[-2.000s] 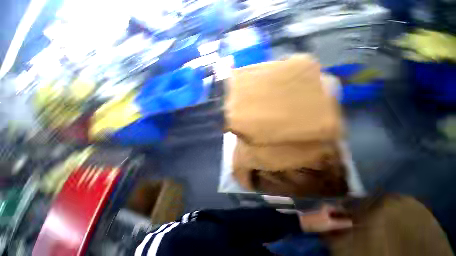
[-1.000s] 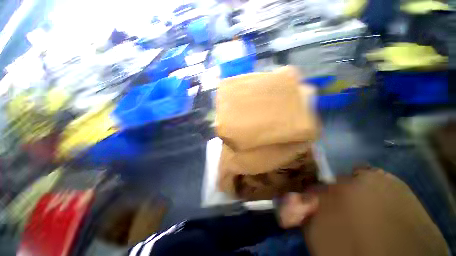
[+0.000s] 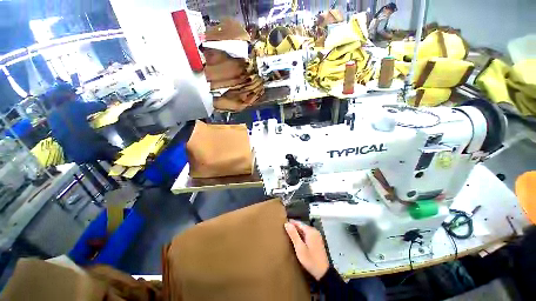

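Note:
A brown bag body (image 3: 235, 253) stands at the lower centre, in front of and below the needle area of the white cylinder-arm sewing machine (image 3: 358, 154). My right hand (image 3: 309, 248) holds it at its right edge, fingers on the near face. The bag's top corner is close to the presser foot and needle area (image 3: 289, 176); I cannot tell if they touch. My left hand is not in view, perhaps hidden behind the bag or cut off by the frame.
Stacked brown work (image 3: 44, 282) lies at the lower left. Neat brown pieces (image 3: 220, 150) sit on a side table beyond the machine's left end. Blue bins (image 3: 120, 235) stand on the floor at left. Thread cones (image 3: 386, 72) and yellow pieces are behind the machine. A person in blue (image 3: 73, 126) is far left.
The view has swung from a box of lighter brown pieces to the sewing machine. The brown bag body, earlier at the lower right, is now at the lower centre. The picture is sharper.

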